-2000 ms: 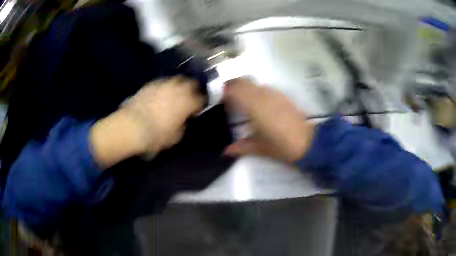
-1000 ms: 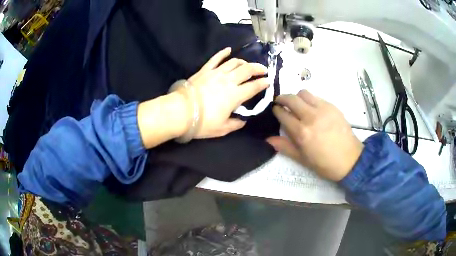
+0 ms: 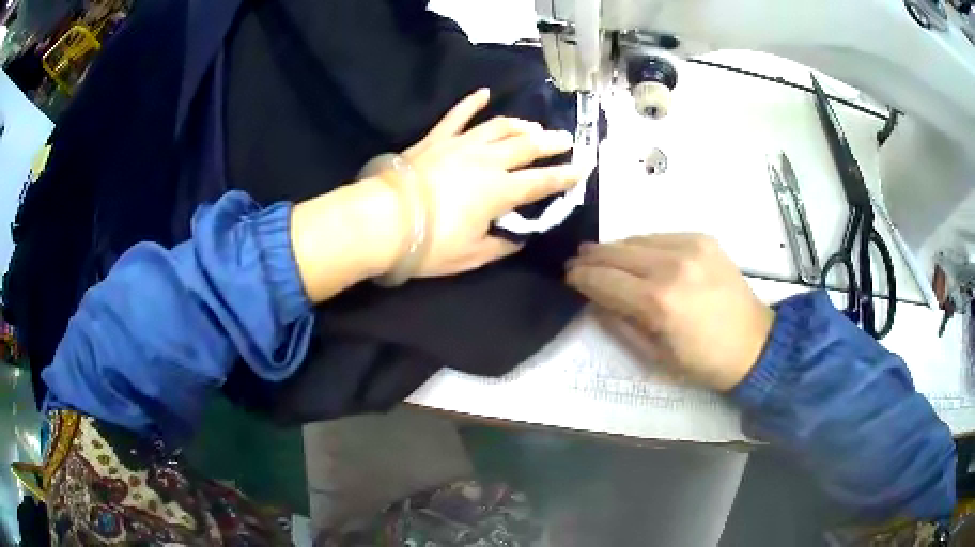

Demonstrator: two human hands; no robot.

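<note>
The dark garment body (image 3: 321, 96) fills the left side and reaches under the presser foot (image 3: 586, 115). A narrow white tape (image 3: 543, 221) curves along the dark edge below the foot. My left hand (image 3: 470, 198) lies spread on the cloth left of the needle, fingertips over the tape; it presses the cloth rather than gripping it. My right hand (image 3: 679, 305) has its fingertips together on the cloth's right edge, below the needle area; the thumb is hidden, and the hand is slightly blurred.
The white sewing machine (image 3: 748, 32) spans the top right, with a round dial (image 3: 651, 88). Silvery snips (image 3: 793, 219) and black-handled shears (image 3: 852, 203) lie on the right of the white table (image 3: 684, 411). A ruler scale runs along its front edge.
Since one second ago, my right hand has moved slightly down along the cloth edge and its thumb has gone out of sight. The white tape curve has shifted slightly. My left hand stays nearly in place.
</note>
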